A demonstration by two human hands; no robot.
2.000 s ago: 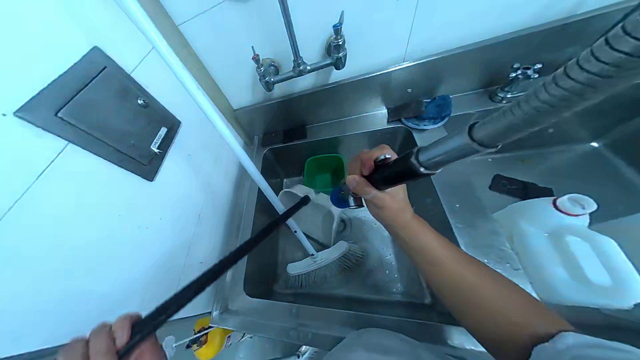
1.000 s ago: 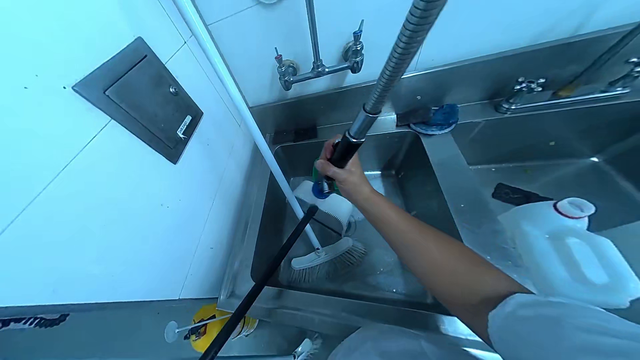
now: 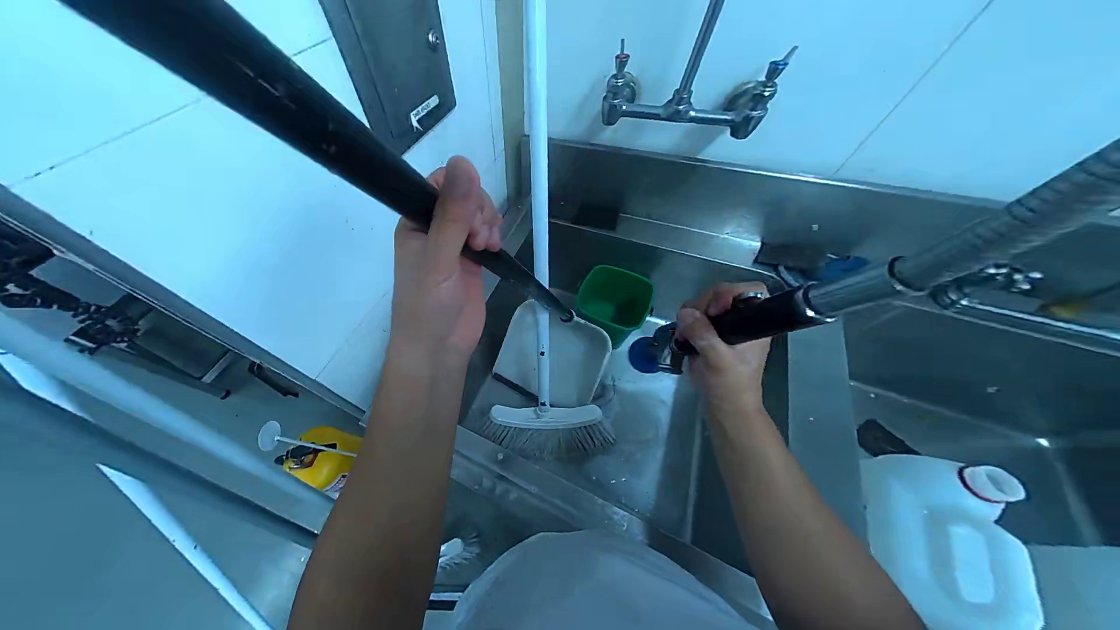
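Observation:
My left hand (image 3: pixel 451 232) is closed round a black pole (image 3: pixel 324 140) whose lower end reaches a white dustpan (image 3: pixel 560 354) in the steel sink basin. In my right hand (image 3: pixel 722 337) is the black handle of a pre-rinse spray nozzle (image 3: pixel 652 348) with a blue head, joined to a ribbed metal hose (image 3: pixel 997 232). A white broom (image 3: pixel 544 420) stands upright, its bristles down in the basin beside the dustpan. Between the dustpan and the spray nozzle sits a green square container (image 3: pixel 617 297).
A wall faucet (image 3: pixel 682 109) is above the basin. At the right stand a white plastic jug (image 3: pixel 949 534) and a second basin (image 3: pixel 980 402). A yellow bottle (image 3: pixel 322 459) is low at the left, beyond the sink's edge. A metal panel (image 3: pixel 398 66) is on the left wall.
My left hand, at the lower left two seconds ago, is now higher, over the basin's left side on the black pole. My right hand keeps hold of the spray nozzle.

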